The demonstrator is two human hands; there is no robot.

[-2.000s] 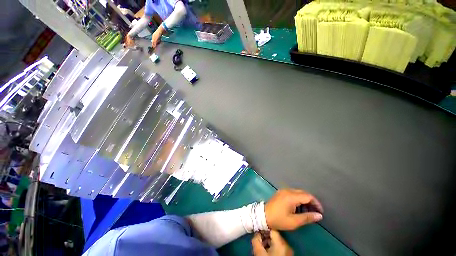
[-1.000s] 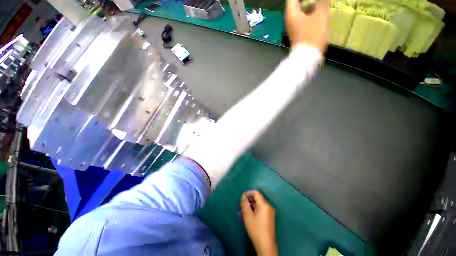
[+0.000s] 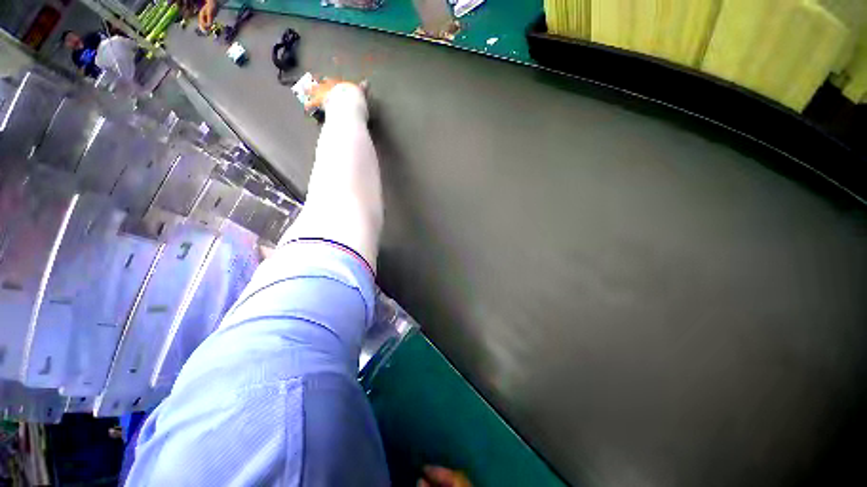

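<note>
A white-topped power adapter assembly (image 3: 305, 88) with a dark end lies on the conveyor belt at the upper left. Its coiled black cord (image 3: 285, 50) lies just beyond it. My left hand (image 3: 335, 91) is at the end of my outstretched arm, with its fingers over the near side of the block. It is small and partly blurred, so a closed grip cannot be made out. My right hand (image 3: 444, 477) is mostly cut off by the bottom edge; only part of it shows over the green bench edge, and its fingers cannot be judged.
Tall stacks of shiny metal shields (image 3: 105, 276) stand at the left, partly behind my sleeve. The dark grey conveyor belt (image 3: 589, 266) runs across the middle. Yellow sheets (image 3: 665, 48) stand in a black tray (image 3: 608, 71) at the upper right. Another person's hand (image 3: 207, 13) is at the far upper left.
My left hand has moved from near the yellow sheets to the adapter on the belt. My right hand has dropped almost out of view. The view has shifted and the shield stacks look closer.
</note>
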